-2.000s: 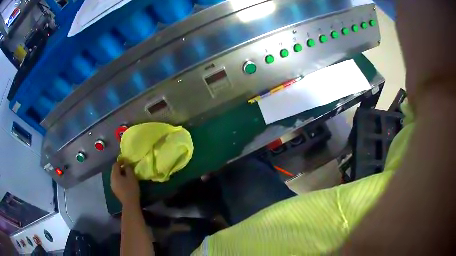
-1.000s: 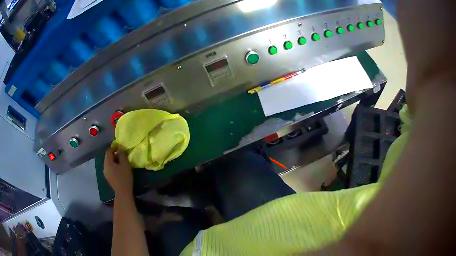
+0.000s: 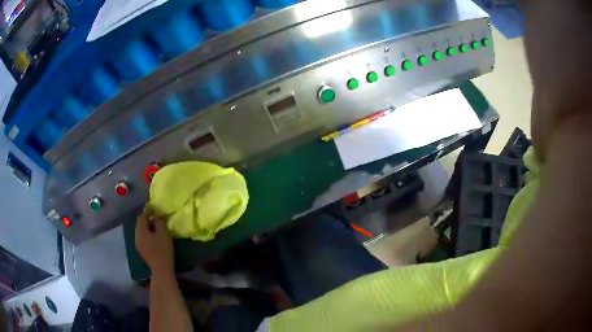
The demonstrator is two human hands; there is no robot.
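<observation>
A crumpled yellow cloth lies at the left end of the green shelf, against the steel control panel and beside a red knob. My left hand is at the cloth's lower left edge, with its fingertips closed on that edge. Part of the fingers is hidden by the cloth and shadow. A large blurred area of skin fills the right rim. My right hand is not visible.
White paper and red and yellow pens lie on the shelf. Green buttons line the panel's right part. Blue cups stand behind. Black compartment trays are at the lower right, with another dark tray under the shelf.
The view has shifted slightly down and back up. My left hand and the cloth stay together in about the same place by the red knob.
</observation>
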